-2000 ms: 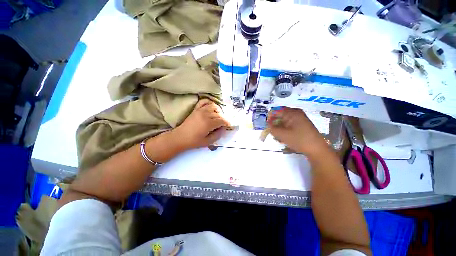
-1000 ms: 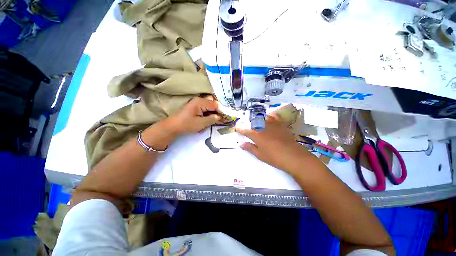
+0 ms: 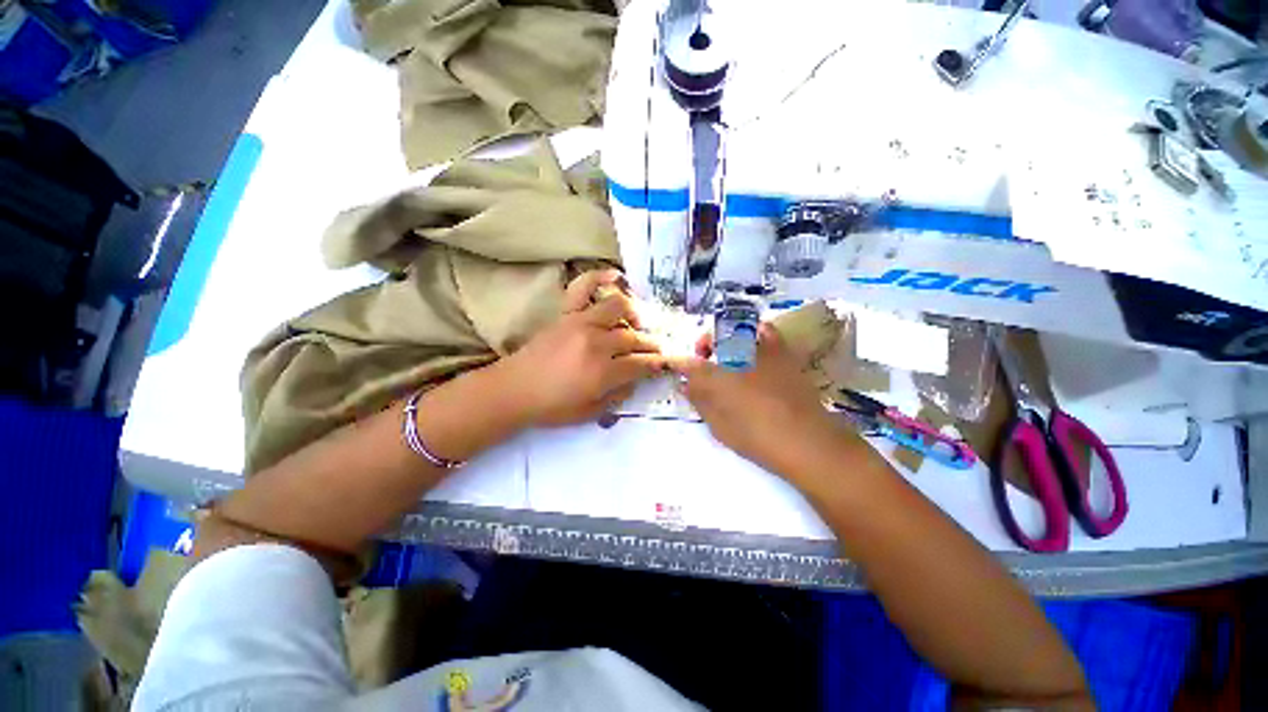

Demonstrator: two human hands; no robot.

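A large khaki garment panel [image 3: 431,306] lies bunched on the table left of the needle. My left hand [image 3: 584,359] is on its right edge beside the needle area, fingertips pinched together on the cloth. My right hand [image 3: 751,397] is just right of it, below the bluish-grey block [image 3: 736,338] beside the foot. The fingertips of both hands meet near the presser foot of the white sewing machine [image 3: 834,139]. Any small piece between the fingertips is hidden, and the needle tip is not clear. Small khaki pieces [image 3: 814,338] lie right of the block.
Thread snips [image 3: 911,429] and shears with pink-and-black handles [image 3: 1057,473] lie right of my right hand, near a clear plastic bag [image 3: 960,369]. A ruler strip [image 3: 626,552] runs along the front edge. More khaki cloth [image 3: 508,77] lies at the back left. A paper sheet [image 3: 1112,181] lies on the machine head.
My right hand first moved left from beside the block, uncovering the snips. Since then, my left hand has closed in on it, and the khaki strip that showed between them is now covered.
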